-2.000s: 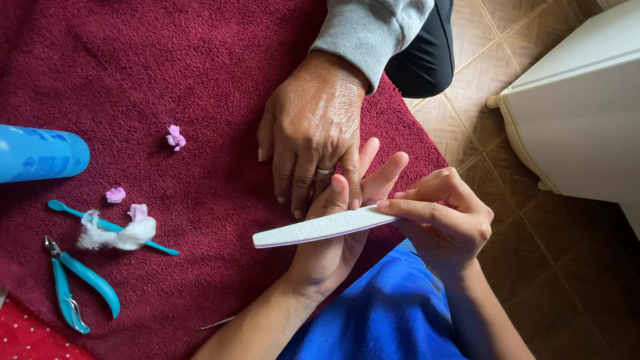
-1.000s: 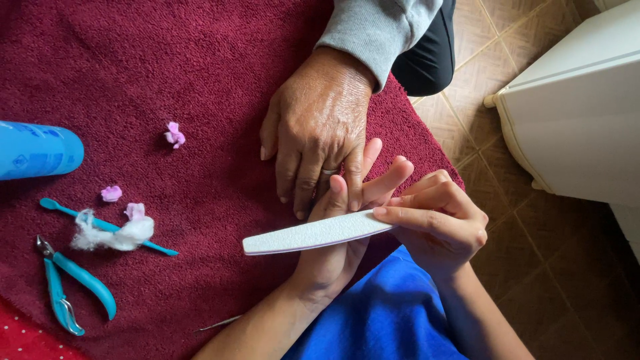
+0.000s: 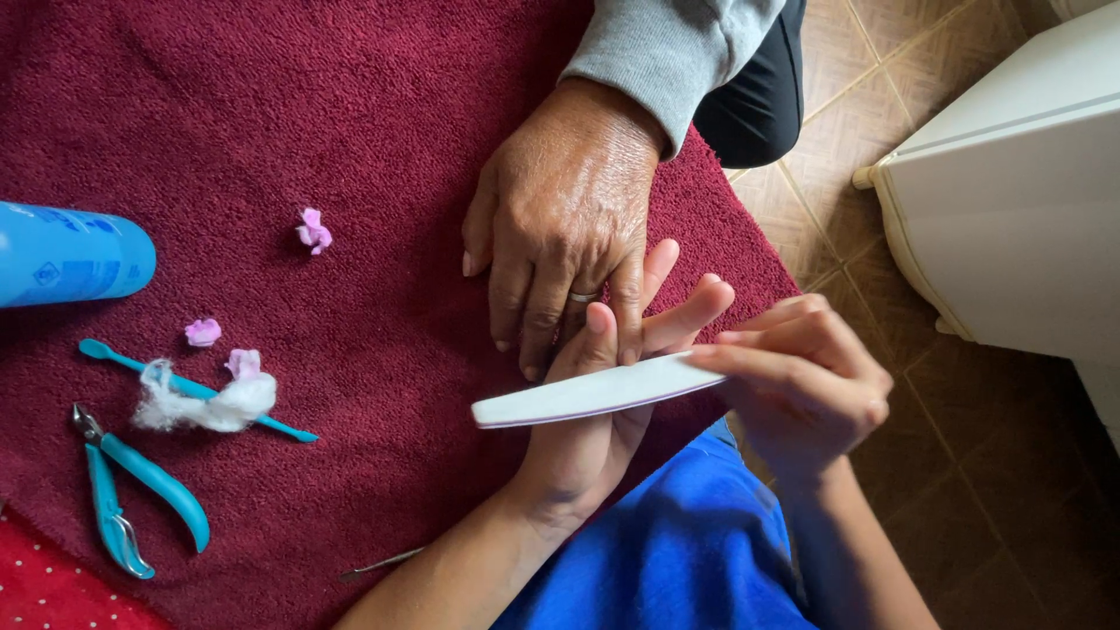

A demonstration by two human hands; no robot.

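Note:
Between its fingertips my right hand (image 3: pixel 801 381) grips one end of a white nail file (image 3: pixel 595 392), which slants across the front of my left hand. My left hand (image 3: pixel 582 437) is palm up, its thumb and fingers around the little finger of another person's hand (image 3: pixel 569 210). That hand lies palm down, fingers toward me, with a ring on one finger and a grey sleeve at the wrist. The file crosses at that little finger's tip; whether they touch I cannot tell. Part of my left palm is hidden behind the file.
On the dark red towel (image 3: pixel 376 157) lie cuticle nippers (image 3: pixel 131 490), a blue plastic cuticle tool (image 3: pixel 188 385) under cotton wool (image 3: pixel 219 407), pink crumpled bits (image 3: pixel 313 232) and a blue bottle (image 3: pixel 74 254). A thin metal tool (image 3: pixel 381 564) is partly under my left forearm. White furniture (image 3: pixel 1006 192) stands right.
The nail file has shifted slightly back and forth along its length with my right hand, and its tilt has changed a little. My left hand keeps its hold on the other person's finger.

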